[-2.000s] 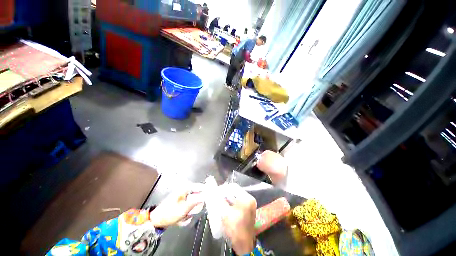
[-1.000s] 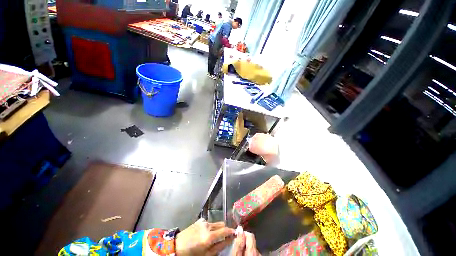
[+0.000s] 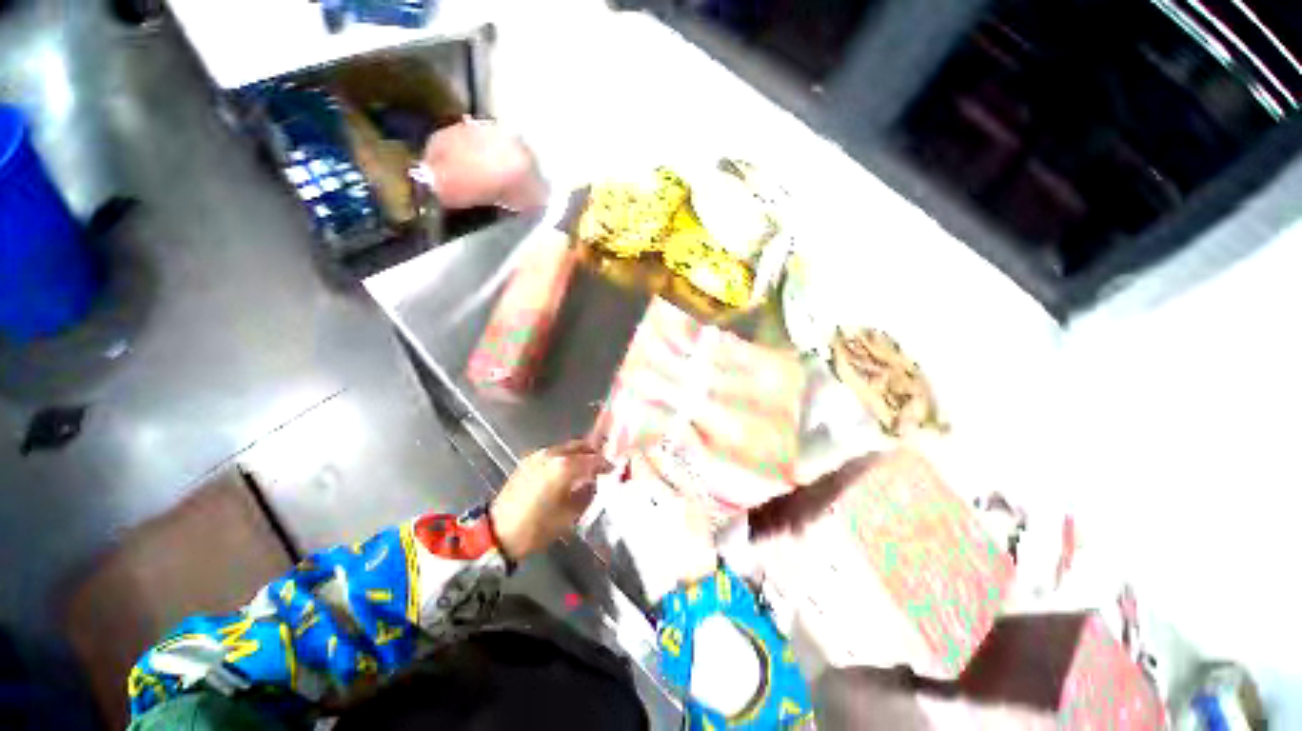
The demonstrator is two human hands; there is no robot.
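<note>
A pale red-and-green patterned fabric bundle (image 3: 721,393) lies slanted on the steel table (image 3: 429,307), its layers fanned out. My left hand (image 3: 547,493) pinches its near left edge with the fingertips. My right hand (image 3: 650,531) is at its near end, blurred and washed out by glare; its fingers cannot be made out. A narrow red-and-green fabric block (image 3: 526,321) lies on the table further left. Thick square red-and-green panel stacks (image 3: 928,557) stand to the right, one more partly cut off by the lower right edge.
Crumpled yellow patterned cloth (image 3: 628,214) lies behind the bundle, with tan strips (image 3: 882,379) to its right. A rounded pink thing (image 3: 478,164) is at the table's far corner. A white table (image 3: 300,36) stands beyond. A blue bin (image 3: 43,236) and brown mat (image 3: 179,571) are on the floor.
The view has turned right and down to the steel table. My hands have moved from above the table's near left edge onto the patterned bundle. The panel stacks now show.
</note>
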